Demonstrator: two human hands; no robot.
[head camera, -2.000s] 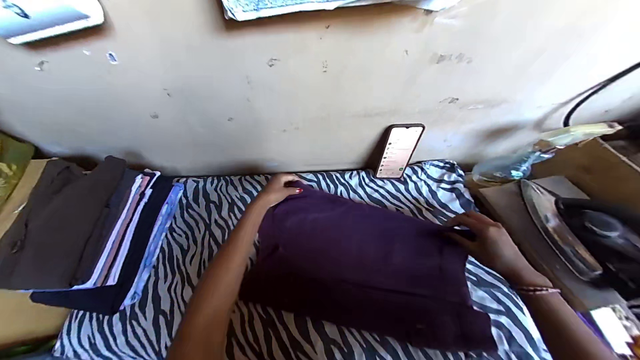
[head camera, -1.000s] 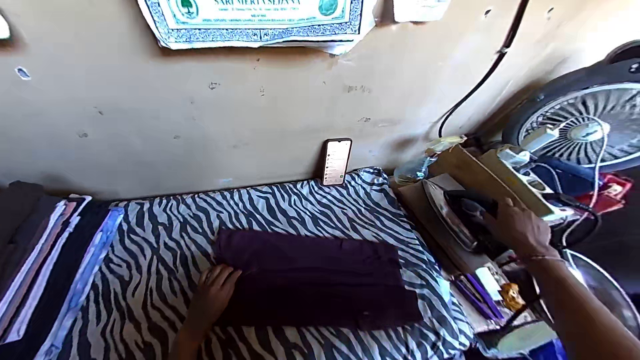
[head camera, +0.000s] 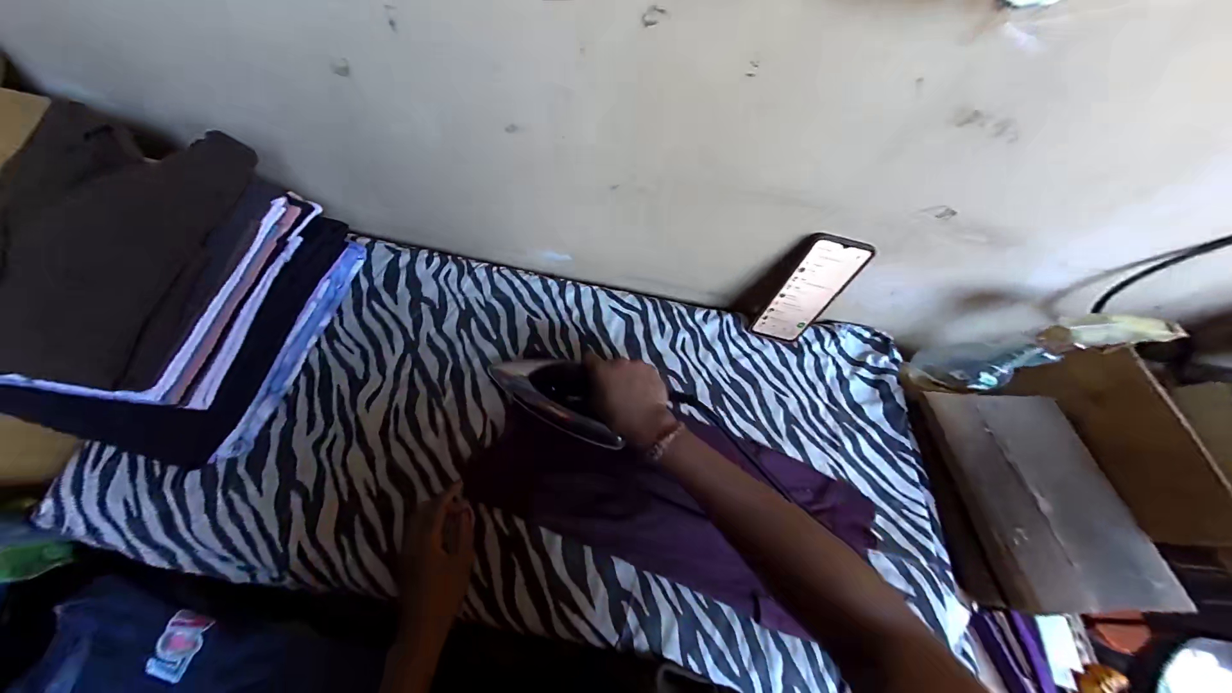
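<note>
My right hand (head camera: 630, 399) grips the handle of a clothes iron (head camera: 558, 399), whose tip points left. The iron is over the upper left end of a folded dark purple garment (head camera: 674, 520); whether its plate touches the cloth cannot be told. The garment lies on a zebra-striped cloth (head camera: 385, 385). Near the garment's lower left corner is my left hand (head camera: 443, 539), its fingers curled; whether it pinches the cloth's edge is unclear. The iron's cord runs along my right forearm.
A stack of folded clothes (head camera: 125, 260) lies at the left. A smartphone (head camera: 813, 287) leans on the wall behind. At the right are a metal plate (head camera: 1054, 500) and a cardboard box (head camera: 1145, 433). Dark blue fabric (head camera: 221, 635) is at the lower left.
My right hand has brought the iron from its place at the right to the garment's left end. My left hand was on the garment and is now at its lower left corner. The view has swung left.
</note>
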